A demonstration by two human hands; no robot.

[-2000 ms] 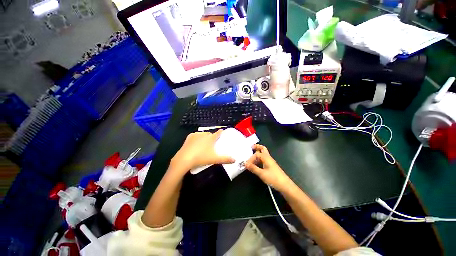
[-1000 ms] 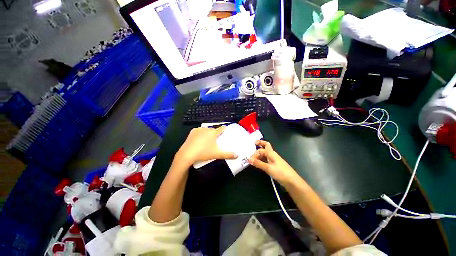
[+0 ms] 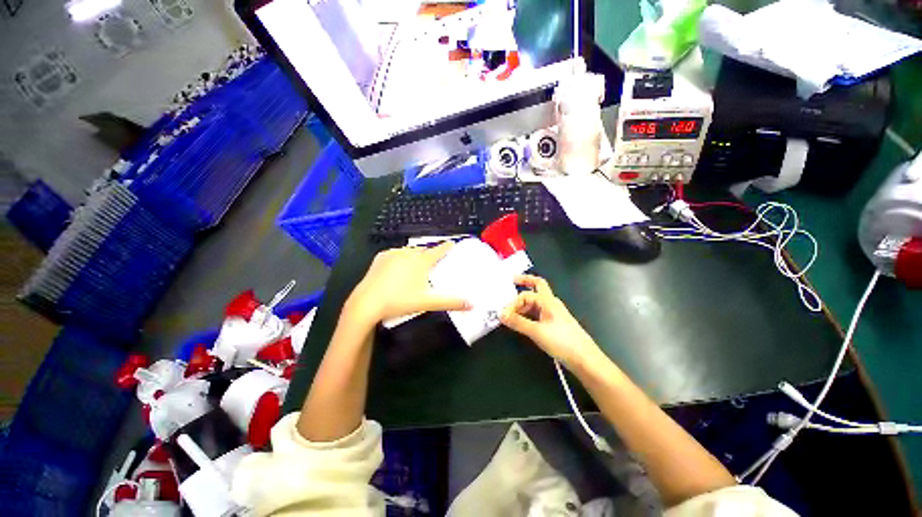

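A white security camera with a red cap (image 3: 480, 286) lies tilted just above or on the dark green desk, below the keyboard. My left hand (image 3: 404, 286) is closed around its left side. My right hand (image 3: 543, 319) touches its lower right edge with thumb and fingertips; what the fingertips pinch is too small to tell. A thin white pigtail cable (image 3: 573, 396) hangs from below my right hand over the desk's front edge. The camera's far side is hidden.
Behind are the keyboard (image 3: 470, 209), monitor (image 3: 445, 136), mouse (image 3: 628, 242), paper sheet (image 3: 596, 201), white bottle (image 3: 579, 126) and power supply (image 3: 662, 131). Supply leads (image 3: 773, 234) lie right. Another camera (image 3: 895, 224) is at the right edge. Cameras (image 3: 243, 333) fill a crate at lower left.
The view has shifted slightly, so the desk items sit a little higher and further right. The power supply digits differ. Both hands keep nearly the same hold on the camera.
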